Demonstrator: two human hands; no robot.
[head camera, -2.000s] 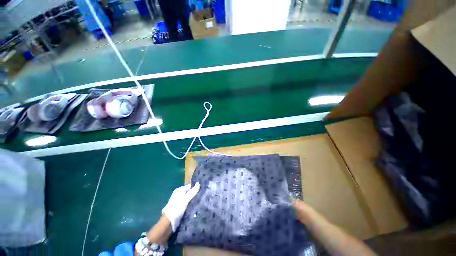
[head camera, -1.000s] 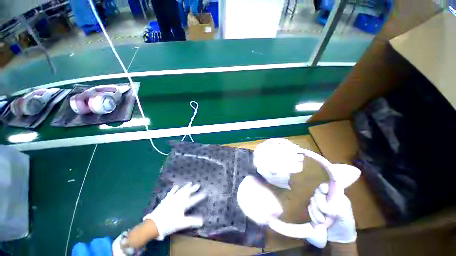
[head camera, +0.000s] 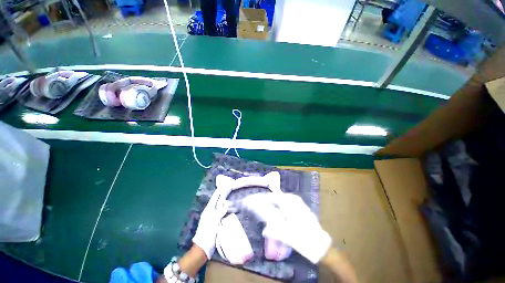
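A pink-and-white cat-ear headset (head camera: 235, 239) lies on a dark dotted bubble bag (head camera: 196, 217), ears toward the conveyor and cups toward me. My gloved left hand (head camera: 211, 219) holds the headset's left side, between ear and cup. My gloved right hand (head camera: 293, 221) is blurred over the headset's right side and partly hides the band and right cup; its fingertips are between the two sides, and whether it grips anything cannot be told. The bag lies over a tan cardboard sheet (head camera: 354, 215).
More headsets (head camera: 135, 95) lie on dark bags on the green conveyor at left. A white cable (head camera: 191, 116) hangs down and loops near the bag. An open carton (head camera: 437, 121) with black bags (head camera: 459, 193) stands at right. A whitish plastic bag (head camera: 21, 182) is at left. A person's legs show beyond.
The headset has moved from the right, where my right hand held it up, down onto the bag. My left hand has gone from the bag to the headset. The camera view has shifted.
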